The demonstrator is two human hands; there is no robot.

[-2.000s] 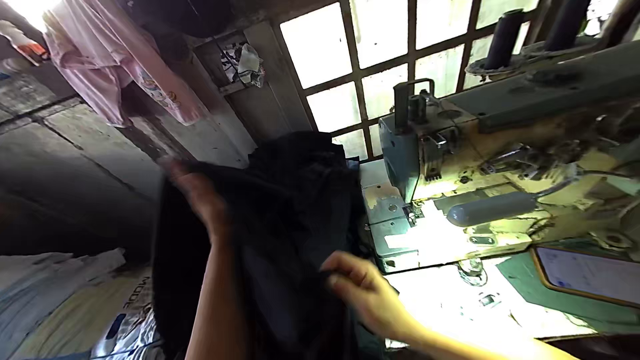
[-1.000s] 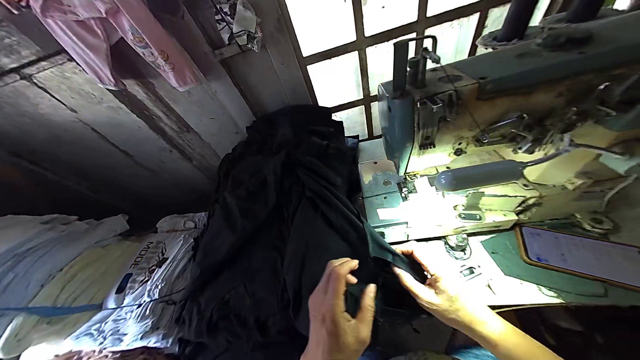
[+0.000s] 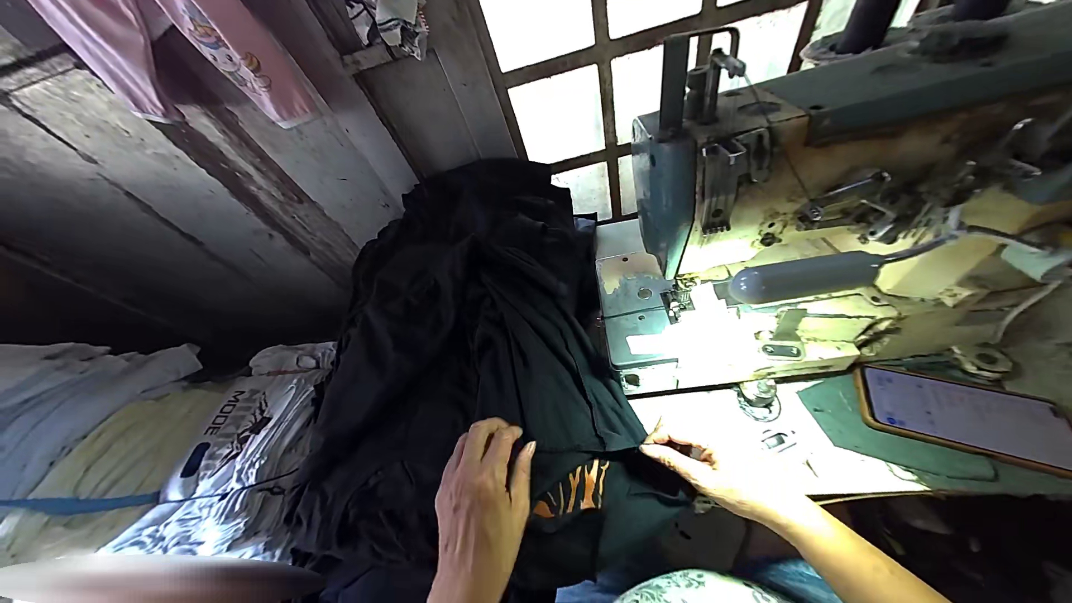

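A pile of black cloth point(image 3: 419, 335) lies left of an industrial sewing machine point(image 3: 754, 193). My left hand point(image 3: 481, 502) rests on the dark garment, its fingers bent with thumb and fingertips near a seam; whether it pinches cloth is unclear. With thumb and fingers, my right hand point(image 3: 703, 469) pinches the edge of the dark garment point(image 3: 578, 394) below the machine's lit needle plate. Between the hands, an orange print point(image 3: 574, 492) shows on the dark cloth under that edge.
A smartphone point(image 3: 963, 414) lies on the machine table at right. Bundled light garments point(image 3: 243, 444) with a blue strap point(image 3: 79, 505) are stacked at left. Pink clothing point(image 3: 226, 63) hangs at upper left, near a barred window point(image 3: 561, 109). A grey tubular lamp point(image 3: 804, 278) juts over the machine bed.
Two seconds ago both hands were higher over the black cloth, which was lifted; now it lies lower. Since one second ago, the orange print has come into sight between the hands.
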